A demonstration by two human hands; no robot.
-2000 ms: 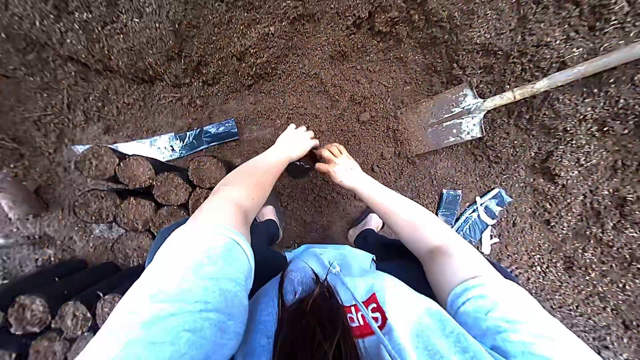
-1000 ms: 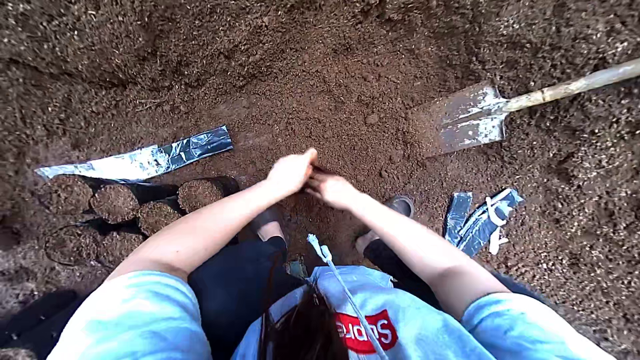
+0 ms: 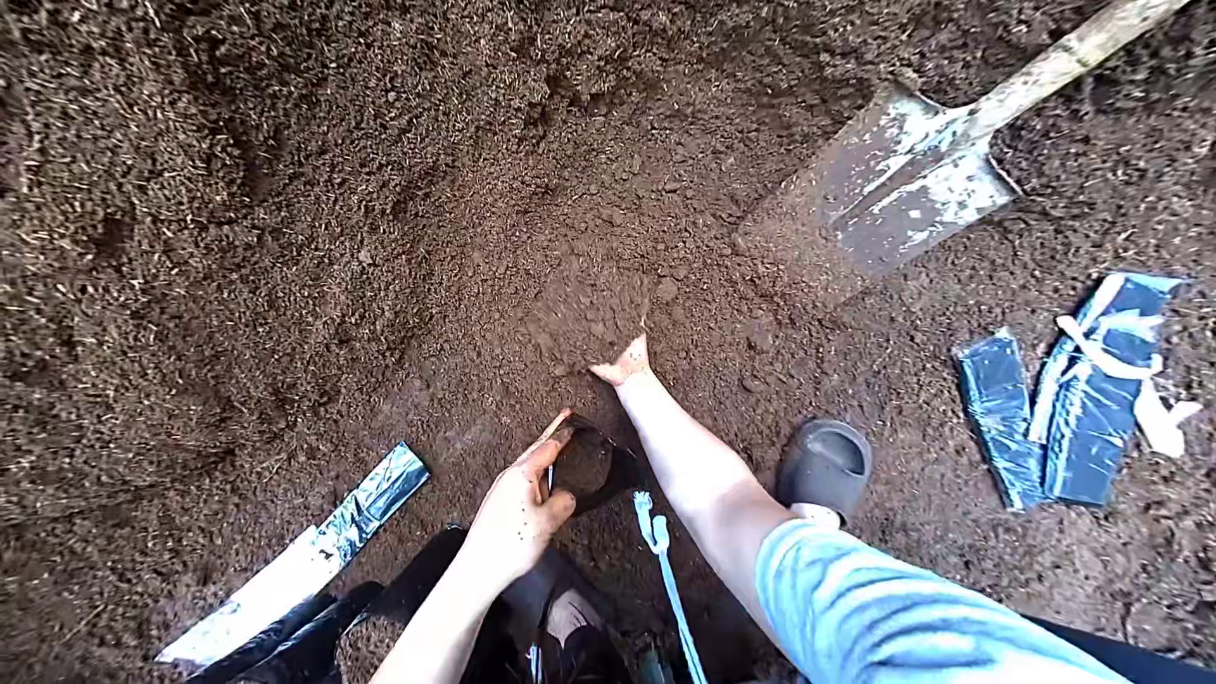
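Observation:
My left hand (image 3: 532, 489) grips the rim of a black plastic grow bag (image 3: 616, 472), its mouth facing up with dark soil visible inside. Just ahead of the bag, my right hand (image 3: 629, 363) is pushed into the loose brown soil (image 3: 584, 309). Soil covers its fingers, so how far they are closed is hidden. The bag's lower part is out of sight below my left hand.
A shovel (image 3: 912, 180) lies at upper right, its blade tip in the soil. Folded black plastic bags (image 3: 1107, 399) with white strips lie at right. A flat plastic bundle (image 3: 313, 560) and filled bags (image 3: 366, 646) are at lower left. A grey clog (image 3: 825, 467) stands near my right forearm.
My hands, close together before, have moved apart. The right one has gone forward into the soil, while the left is on the bag's rim. The view has shifted a lot.

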